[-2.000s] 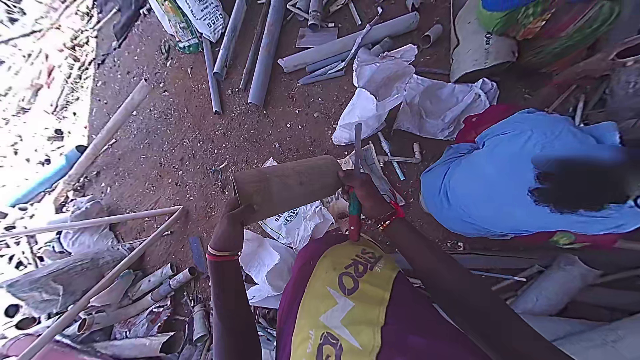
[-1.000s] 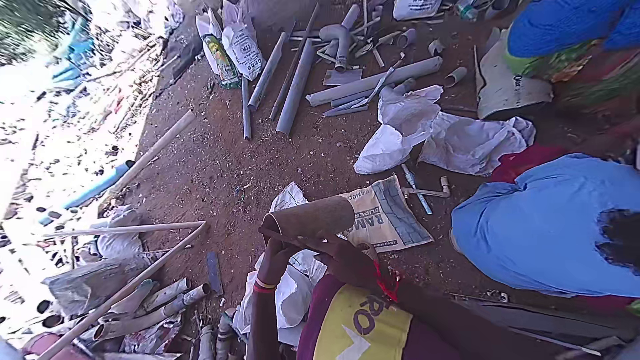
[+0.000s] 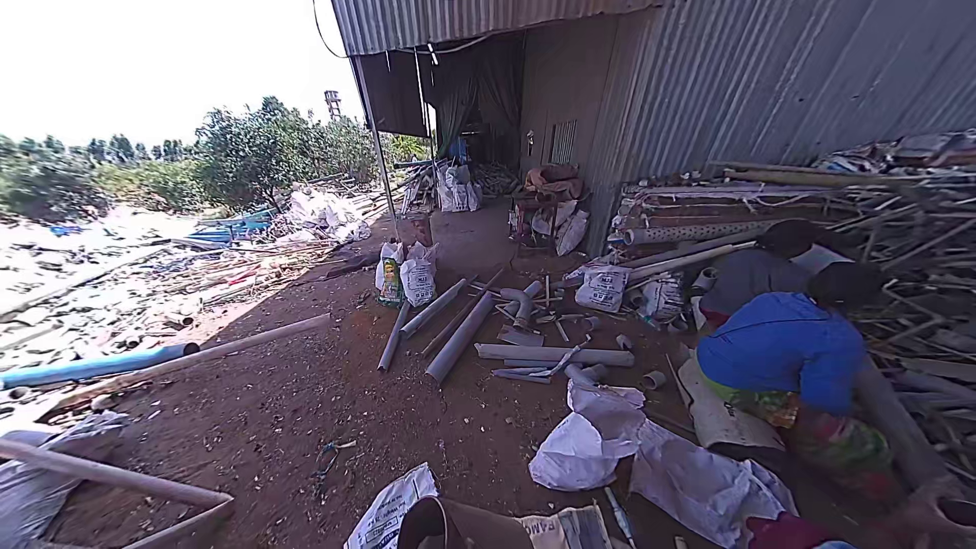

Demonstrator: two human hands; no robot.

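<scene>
Neither of my hands shows in the current view. At the bottom edge lies the upper part of a wide brown pipe piece [image 3: 465, 526], its open end facing left; whatever holds or supports it is out of frame. A white printed sack [image 3: 396, 507] is just left of it, and a printed paper-like bag [image 3: 576, 528] is to its right. Crumpled white sacks [image 3: 595, 438] spread over the soil farther right.
Grey pipes [image 3: 461, 339] and a pipe fitting [image 3: 520, 305] lie ahead, near filled bags [image 3: 418, 278]. A person in blue [image 3: 785, 347] bends at the right beside a pipe heap [image 3: 930, 229]. A blue pipe [image 3: 99, 366] and long pale pipes [image 3: 206, 358] lie left.
The view has swung up toward the shed, and both hands, which were on the brown pipe piece, have left the frame. The pipe is now at the bottom edge.
</scene>
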